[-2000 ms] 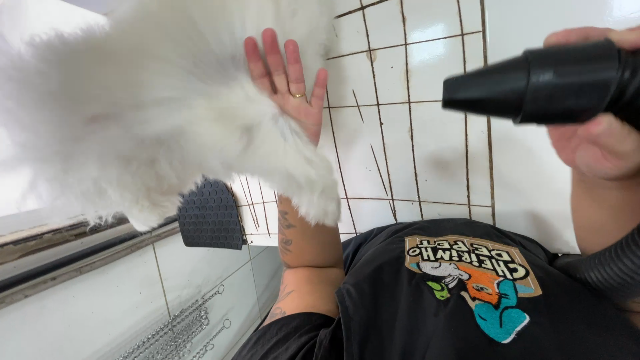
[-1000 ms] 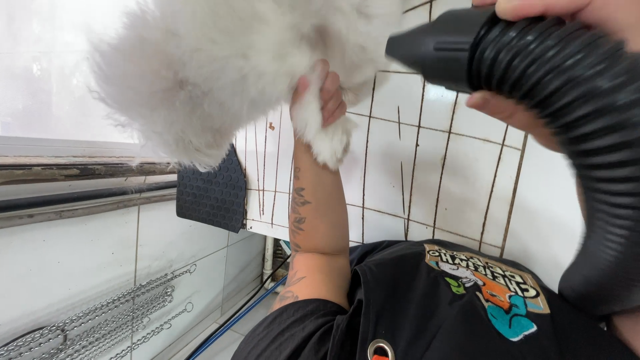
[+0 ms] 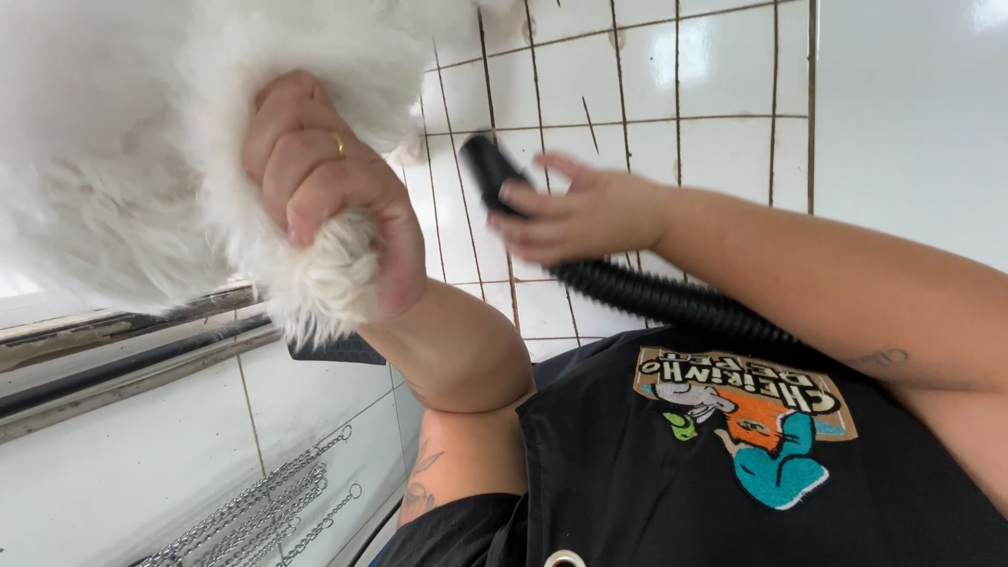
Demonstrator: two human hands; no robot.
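Note:
A dog with long white fur (image 3: 102, 157) fills the upper left, its head not made out. My left hand (image 3: 331, 173), with a gold ring, is wrapped around one of its legs; the furry paw (image 3: 335, 272) sticks out below the fingers. To the right of it, my right hand (image 3: 579, 209) holds the black nozzle (image 3: 492, 169) of a blower, fingers loosely around it and blurred by motion. The nozzle tip points up and left, apart from the held paw. From that hand a ribbed black hose (image 3: 677, 303) runs down right, passing under my forearm.
White wall tiles (image 3: 583, 71) with dark joints stand behind. Metal chains (image 3: 260, 496) hang at lower left, below a worn ledge (image 3: 134, 319) and a dark bar (image 3: 134, 370). Part of a black textured mat (image 3: 339, 350) shows below the paw. My black apron (image 3: 630, 480) bears an embroidered patch.
My left hand was spread open by the fur two seconds ago; it now grips the leg. My right hand and the nozzle have come down from the upper right. The view has shifted.

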